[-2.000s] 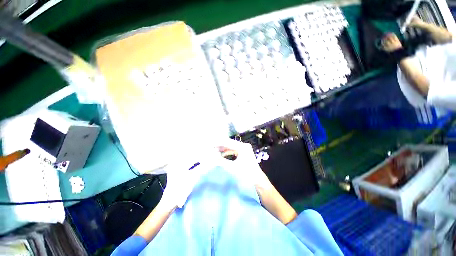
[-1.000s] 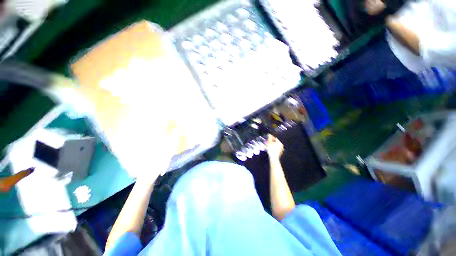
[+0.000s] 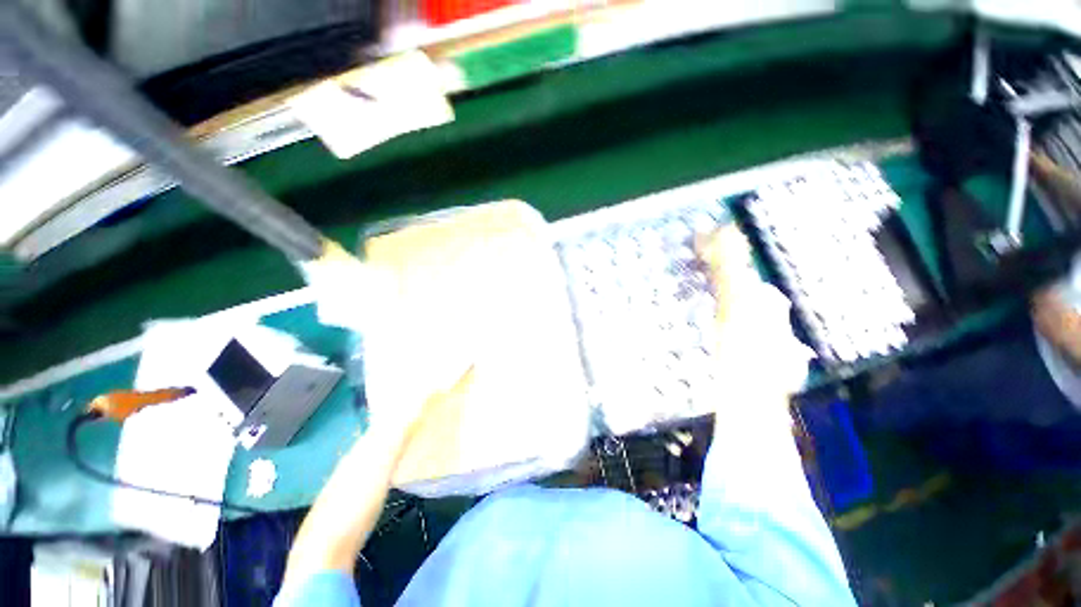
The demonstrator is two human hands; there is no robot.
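A lined box with a tan sheet and clear plastic edges lies in front of me; its middle is washed out white. My left hand is over its near left part; glare hides its fingers and anything in them. A clear blister tray with white parts stands right of the box. My right hand is over the far right part of this tray, with the arm stretched across it. Its grip cannot be made out. A dark tray of densely packed white parts lies further right.
At left are a small grey box with a dark screen, an orange-handled tool on white paper and a white scalloped piece. A grey arm-like bar hangs at upper left. Another person's arm shows at right.
My right hand has moved from the lower black tray up and forward to the blister tray. My left hand has stayed at the box. The view has tilted up, showing more beyond the bench.
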